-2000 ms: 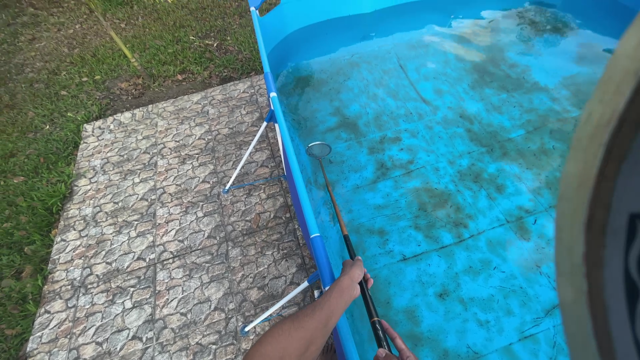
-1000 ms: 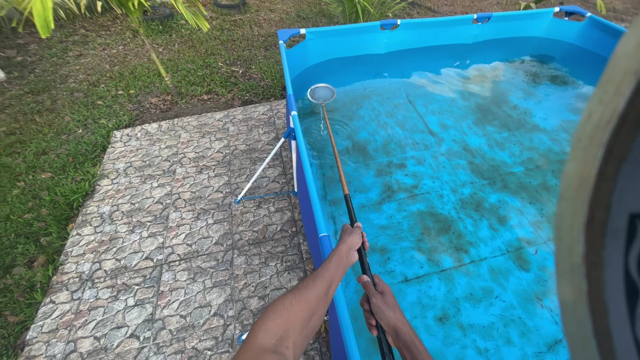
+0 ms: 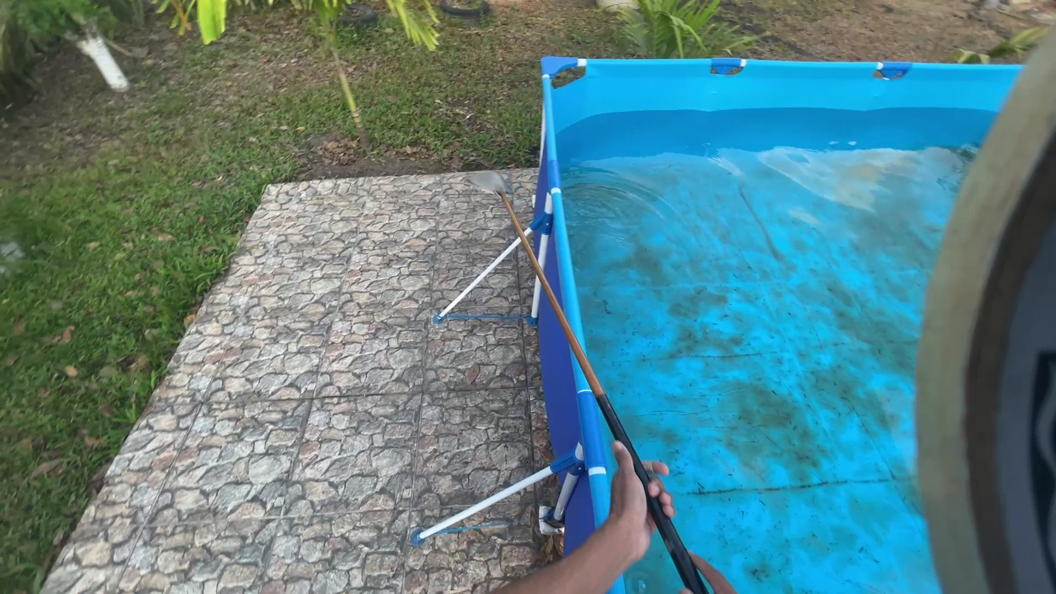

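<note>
A long pole (image 3: 554,307), wooden toward the far end and black toward me, runs over the side rail of a blue frame pool (image 3: 589,412). Its small mesh net (image 3: 488,182) hangs outside the pool, above the stone-patterned paving. My left hand (image 3: 637,503) is around the black part of the pole near the rail, with the thumb along it. Lower down, at the bottom edge of the view, my right hand (image 3: 711,576) is at the pole; most of it is cut off. The pool water (image 3: 784,346) has dark dirt patches on the bottom.
White diagonal braces (image 3: 487,502) stick out from the pool wall onto the patterned paving (image 3: 355,363). Grass (image 3: 107,272) borders the paving on the left. A slim plant stem (image 3: 346,87) stands behind it. A large, blurred round object (image 3: 961,346) blocks the right side.
The net was over the water inside the pool; it has moved left across the side rail and is now outside. The view has tilted up, showing the far rim.
</note>
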